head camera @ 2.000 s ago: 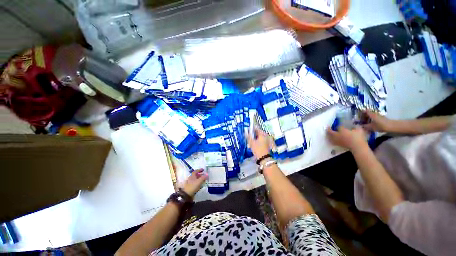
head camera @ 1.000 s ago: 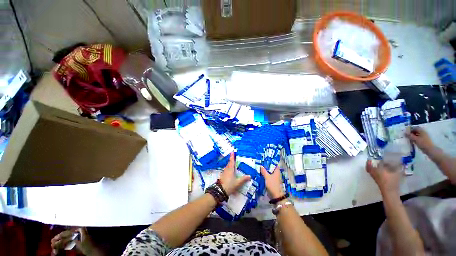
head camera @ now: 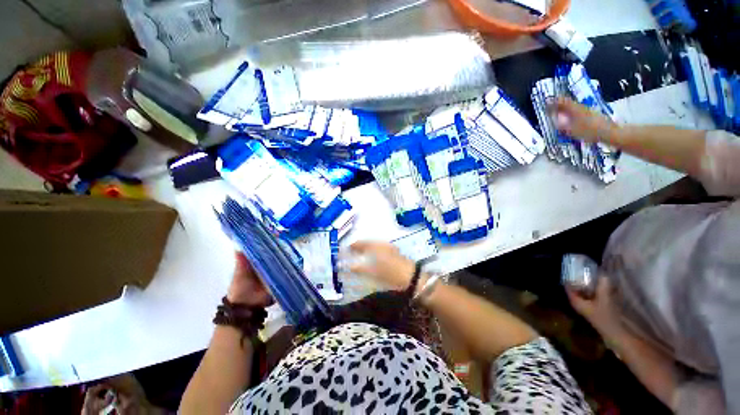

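My left hand (head camera: pixel 250 284) holds a thick stack of blue-and-white flat cartons (head camera: pixel 272 263) on edge, near the bench's front edge and my body. My right hand (head camera: pixel 377 263) is just right of the stack, low over the bench, blurred; its fingers point left and I cannot tell whether it holds anything. Loose cartons (head camera: pixel 324 251) lie between my hands. A fanned heap of cartons (head camera: pixel 454 194) lies beyond my right hand. More cartons (head camera: pixel 264 182) lie in an untidy heap beyond the held stack.
A brown cardboard box (head camera: pixel 73 259) stands at left. A black phone (head camera: pixel 193 169), a red bag (head camera: pixel 57 121), clear plastic sleeves (head camera: pixel 389 73) and an orange basket (head camera: pixel 511 24) lie farther back. At right, another person's hand (head camera: pixel 584 121) reaches over fanned cartons; their other hand holds a small clear item (head camera: pixel 579 272).
The cartons between my hands are now a stack held on edge in my left hand, further left. My right hand has come off them. The neighbour's hands have moved apart.
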